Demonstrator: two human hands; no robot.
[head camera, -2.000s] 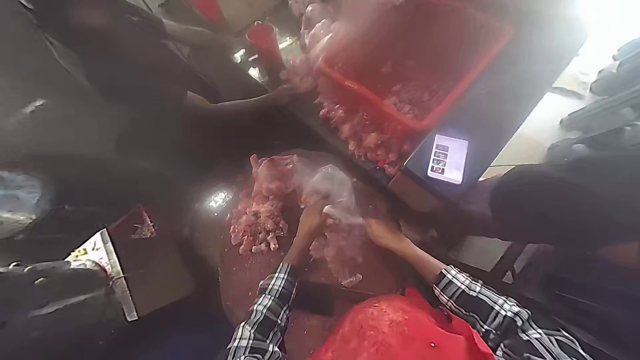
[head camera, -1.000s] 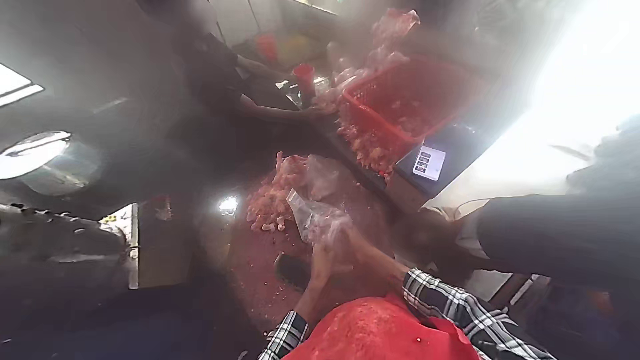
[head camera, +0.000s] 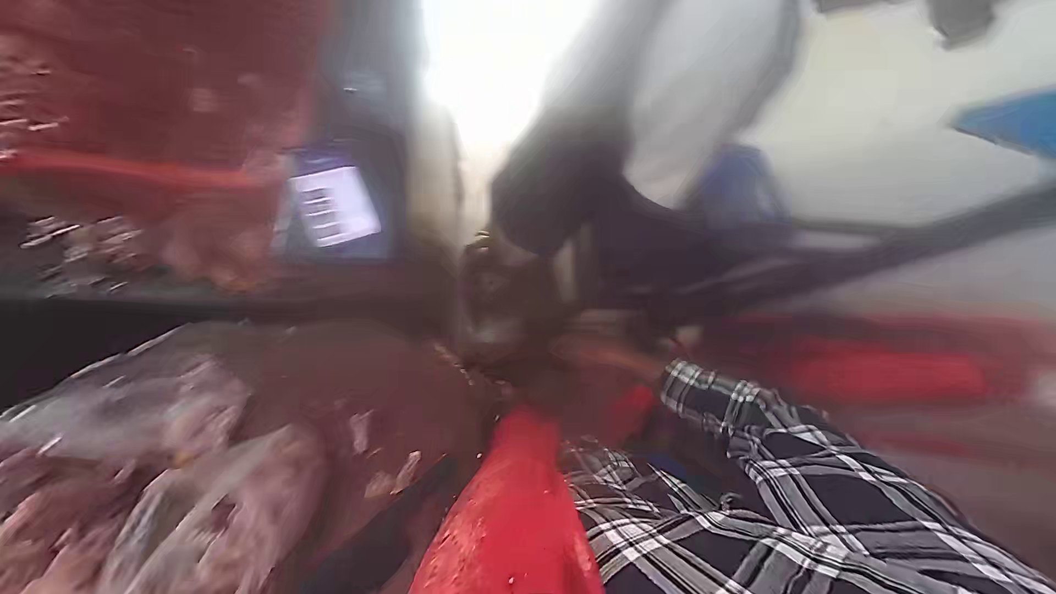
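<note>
My right hand, badly blurred, reaches out from a plaid sleeve at centre right, over a dim reddish area beside the round table. Whether it holds anything cannot be made out. My left hand is out of view. Pale pink raw meat pieces lie at the lower left, with a clear plastic bag over or around part of them. A few small scraps lie on the brown tabletop, near a dark, blurred object. My red apron fills the bottom centre.
A red crate stands at the upper left, with more meat below its rim. Beside it is a dark device with a lit white panel. A dark-clothed person is close ahead. Blurred red things lie at the right.
The view has swung strongly to the right. My right hand has left the plastic bag and meat it was at earlier and is now reaching out to the right. My left hand has gone out of view.
</note>
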